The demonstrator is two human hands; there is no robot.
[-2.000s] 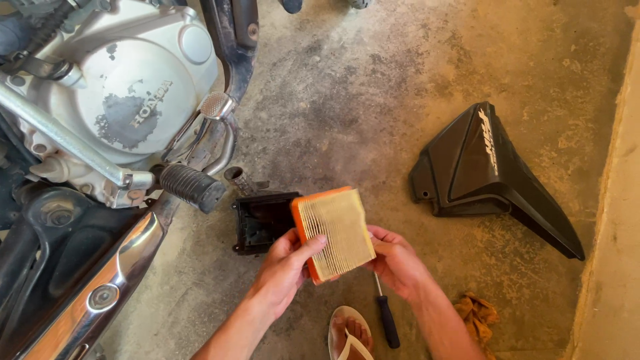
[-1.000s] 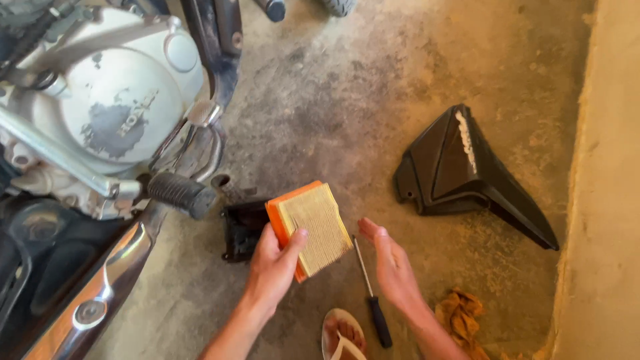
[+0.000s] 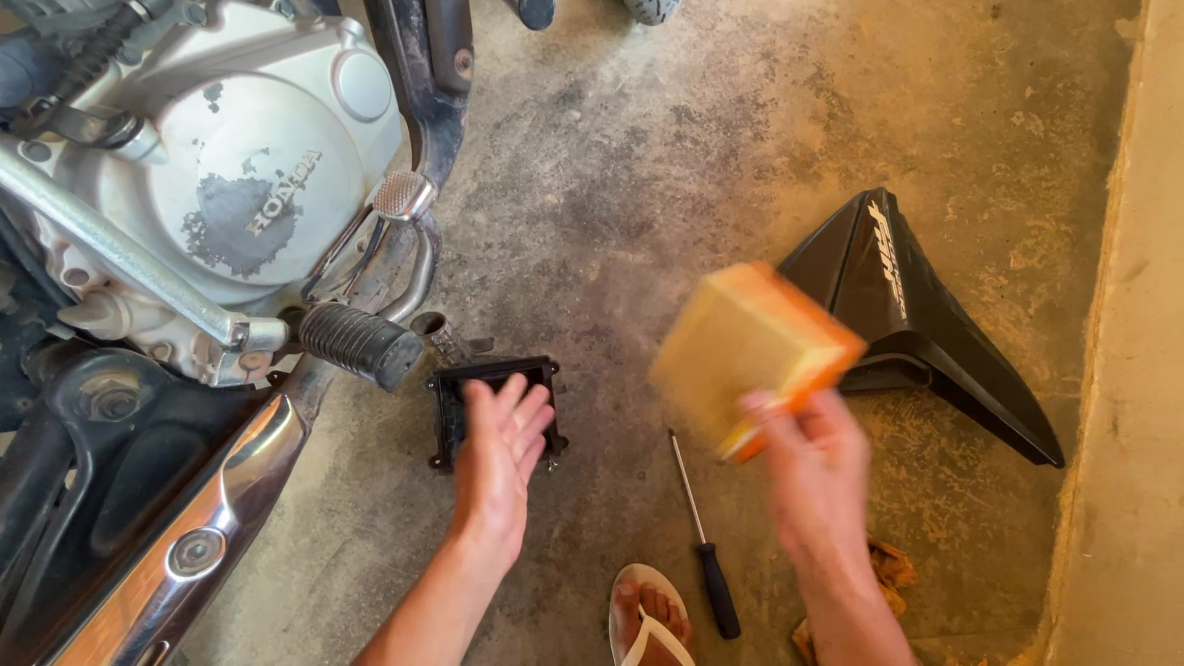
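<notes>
My right hand (image 3: 814,453) grips an orange-framed air filter (image 3: 740,347) by its lower right edge; both are blurred. The filter is held up, overlapping the left part of a black plastic side cover (image 3: 934,314) in view. My left hand (image 3: 499,462) is empty with its fingers apart, above a black plastic air filter housing (image 3: 449,416) whose middle it partly hides. A screwdriver (image 3: 712,578) with a black handle lies on the floor between my two forearms.
A motorcycle engine (image 3: 268,185) with a rubber footpeg (image 3: 361,344), a brake pedal (image 3: 404,196) and a chrome exhaust shield (image 3: 199,550) fills the left side. An orange-brown rag (image 3: 890,564) lies beside my right forearm. A sandaled foot (image 3: 652,615) is at the bottom; a ledge (image 3: 1128,370) runs along the right.
The air filter was in my left hand one second ago and is now in my right hand, farther right. My left hand has let go of it and is over the housing.
</notes>
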